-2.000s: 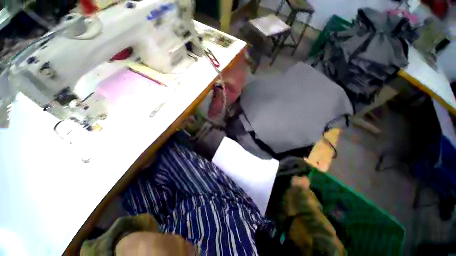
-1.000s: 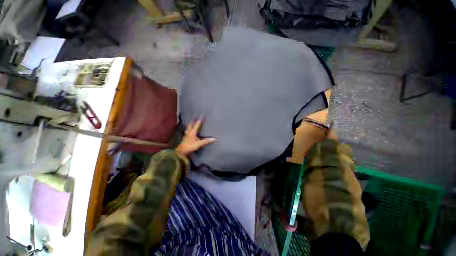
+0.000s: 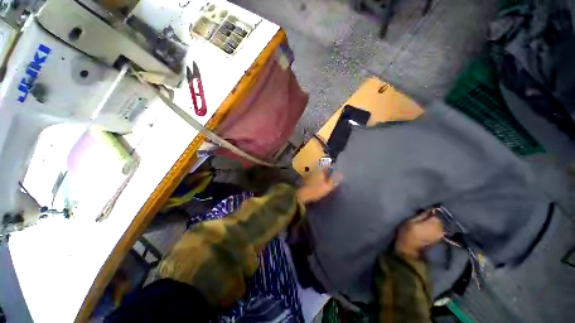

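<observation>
Grey cut panels (image 3: 403,170) with dark edges lie in a wide, partly folded stack at centre right, over part of a yellow-tan stool top (image 3: 378,101). My right hand (image 3: 421,232) is bent around a fold of the panels, its fingertips partly hidden; loose threads or ties show beside it. My left hand (image 3: 318,187) is at the panels' left edge, blurred, and its grip on them is unclear. A black phone (image 3: 340,134) lies on the stool beside the cloth.
At left, a white sewing machine (image 3: 82,76) stands on a wood-edged white table (image 3: 50,271) with red snips (image 3: 197,91). A reddish cloth (image 3: 268,113) hangs at the table edge. A green crate (image 3: 495,107) with dark cloth is at upper right.
The panels have shifted right and folded, uncovering the stool top and phone. My right hand has come into view at the fold. My left hand has moved from the cloth's surface to its left edge.
</observation>
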